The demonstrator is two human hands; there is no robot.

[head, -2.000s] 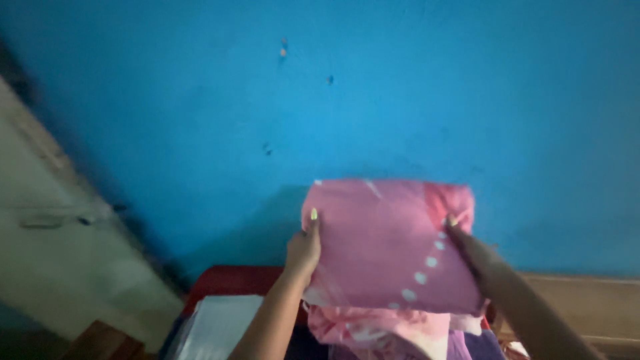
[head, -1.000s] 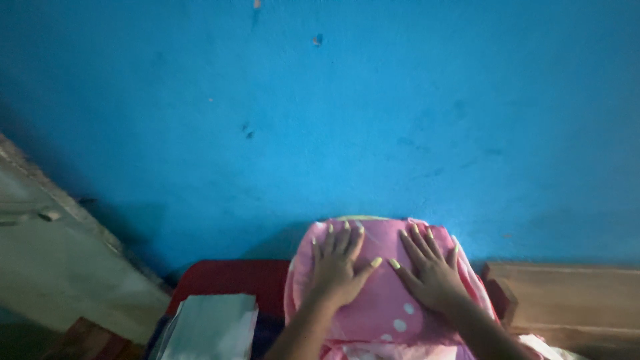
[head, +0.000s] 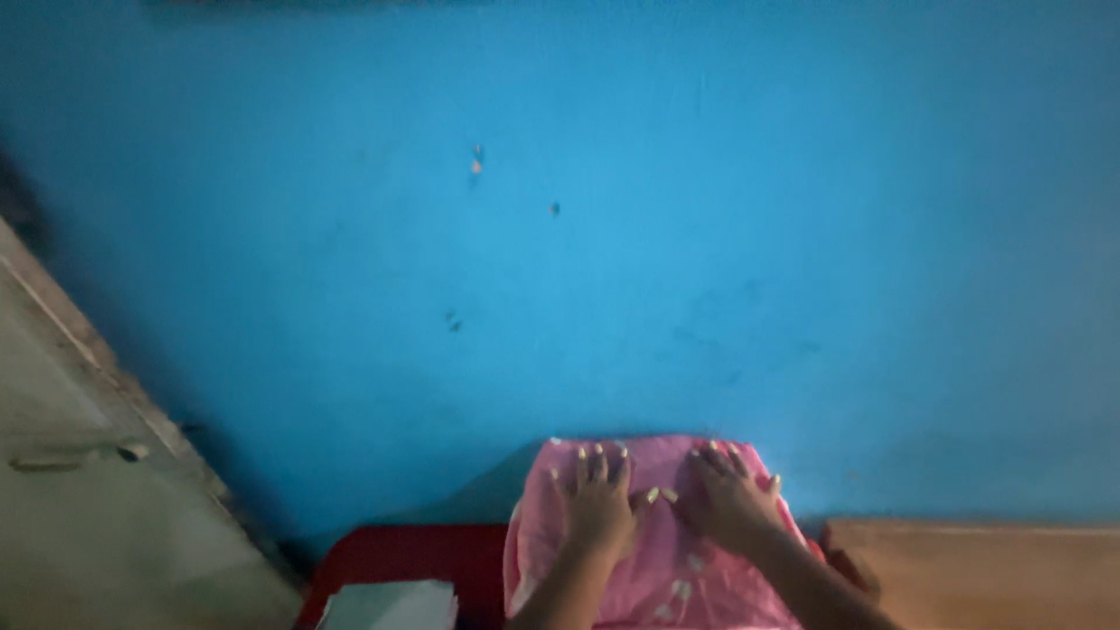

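A folded pink cloth (head: 652, 560) with pale spots lies at the bottom centre, close against the blue wall. My left hand (head: 602, 512) rests flat on its left half with the fingers spread. On the right half lies my right hand (head: 731, 503), also spread and palm down. The two thumbs point toward each other and nearly meet. Neither hand grips the cloth. The lower part of the cloth runs out of view.
A red chair or seat back (head: 411, 556) stands behind a stack of papers or books (head: 389, 605), left of the cloth. A wooden piece of furniture (head: 980, 569) is at the lower right. A pale door with a handle (head: 79, 499) is on the left, beside the blue wall (head: 612, 262).
Two seconds ago both hands held the folded pink cloth up by its sides. It then came down onto the other cloths, and the hands moved onto its top.
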